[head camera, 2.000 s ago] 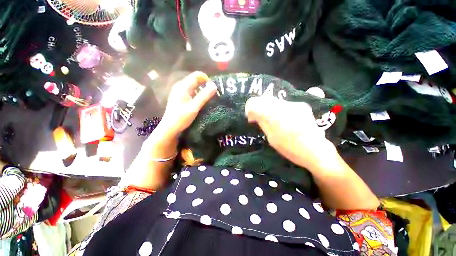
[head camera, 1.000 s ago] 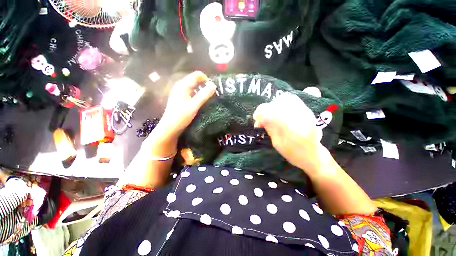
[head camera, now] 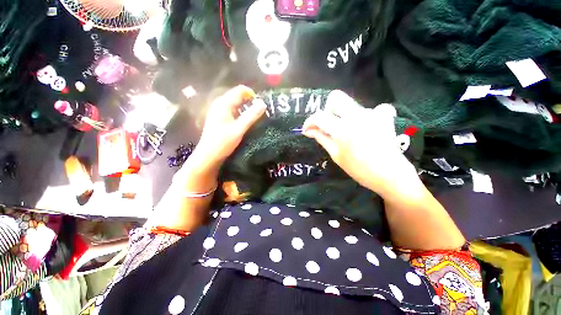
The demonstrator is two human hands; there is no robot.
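Note:
A green plush garment (head camera: 270,144) lies bunched at the table edge in front of my apron. White raised lettering (head camera: 292,104) runs across its upper fold, and more lettering (head camera: 298,170) shows lower down. My left hand (head camera: 237,117) pinches the fold at the left end of the upper lettering. My right hand (head camera: 347,132) is over the right part of the lettering with its fingertips pinched together. A thin bluish sliver (head camera: 298,130), maybe a needle, sticks out left from those fingertips. A snowman appliqué (head camera: 403,141) is partly hidden beside my right hand.
More green garments (head camera: 455,55) with white labels (head camera: 526,72) are heaped behind and right. A phone (head camera: 298,7) lies at the top. A fan (head camera: 111,12), a red-and-white box (head camera: 115,152) and dark beads (head camera: 181,155) are left. A person's striped sleeve (head camera: 11,246) shows lower left.
My right hand first drew back slightly from the lettering, then moved up and left over its right letters. The thin sliver now shows at its fingertips. My left hand stays in place.

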